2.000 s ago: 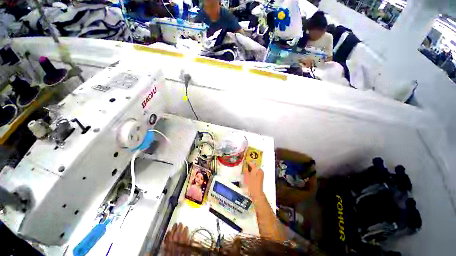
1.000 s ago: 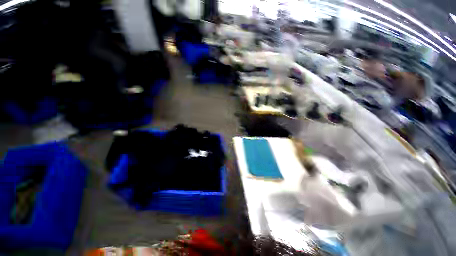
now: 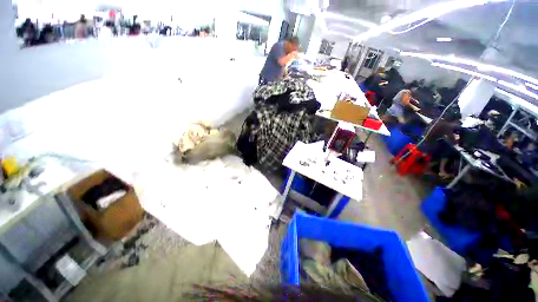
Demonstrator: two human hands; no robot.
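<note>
No hand of mine is in the picture. Nearest in front, at the bottom, stands a large bright blue crate [image 3: 377,233]. Khaki crumpled cloth [image 3: 333,274] and dark cloth lie inside it. Behind it is a small white table [image 3: 324,171] with small dark things scattered on top. Dark, blurred hair or fringe crosses the bottom edge of the view.
A cardboard box [image 3: 121,218] with dark and white cloth stands at the left. White sheeting [image 3: 206,194] covers the floor. A plaid garment heap [image 3: 277,130] is beyond, near a long white table [image 3: 336,88] and a standing person [image 3: 272,62]. Red stools [image 3: 413,159] are at the right.
The view has swung away from the sewing machine and phone, past blue crates, to another part of the workshop. The hands seen at the machine table are out of the picture.
</note>
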